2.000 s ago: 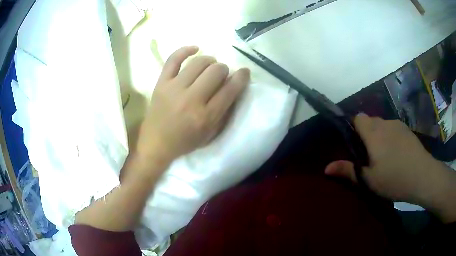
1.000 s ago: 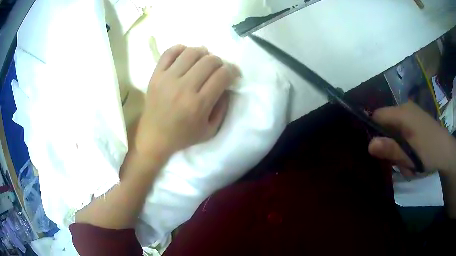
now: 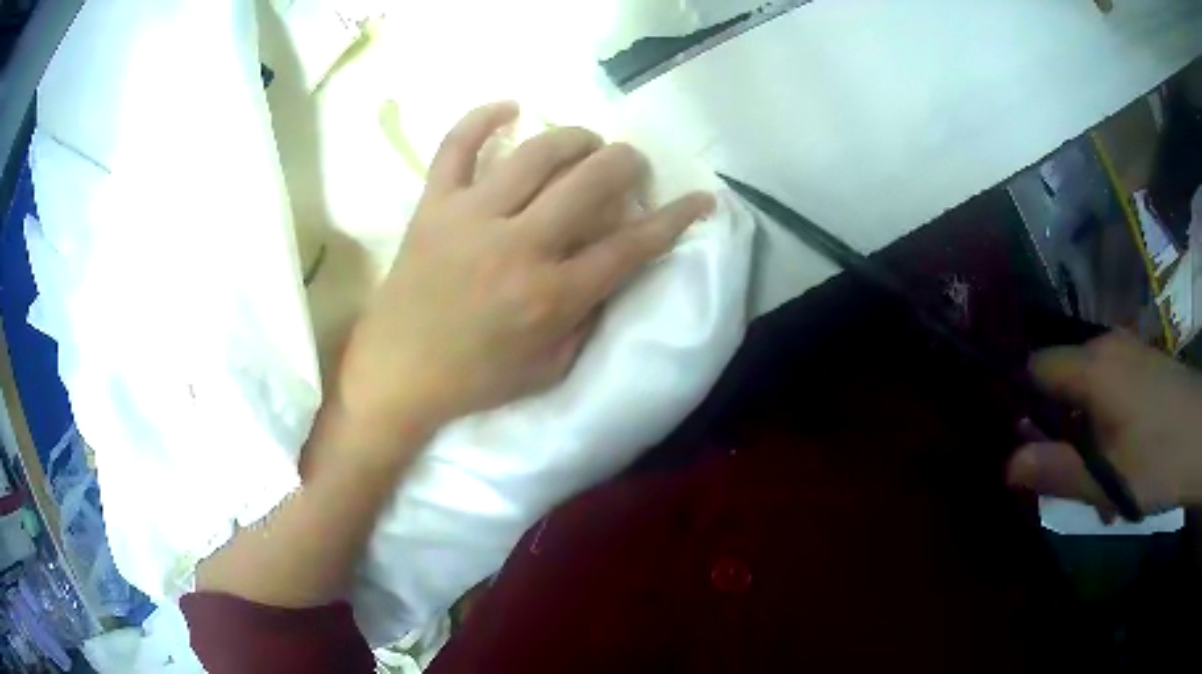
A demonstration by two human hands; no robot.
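Note:
The white garment [image 3: 593,382] lies bunched at the table's front edge and hangs over it. My left hand [image 3: 508,263] rests on its upper part, knuckles up, fingers curled on the cloth; the fingertips are partly hidden and washed out. My right hand [image 3: 1114,421] holds the black fabric shears [image 3: 857,257] by the handles at the right, beyond the table edge. The blades look closed and point up and left, the tip just right of the garment's edge and apart from my left index finger.
The white table [image 3: 910,119] has a dark and shiny metal slide [image 3: 686,50] at the top. A white cloth pile [image 3: 171,290] lies at the left. A brown rod end shows at the top right. Papers and a yellow-edged item lie below the table at the right.
The shears have moved down and right, away from the metal slide, and look closed. My left hand first drew back, then its fingers spread rightward over the cloth.

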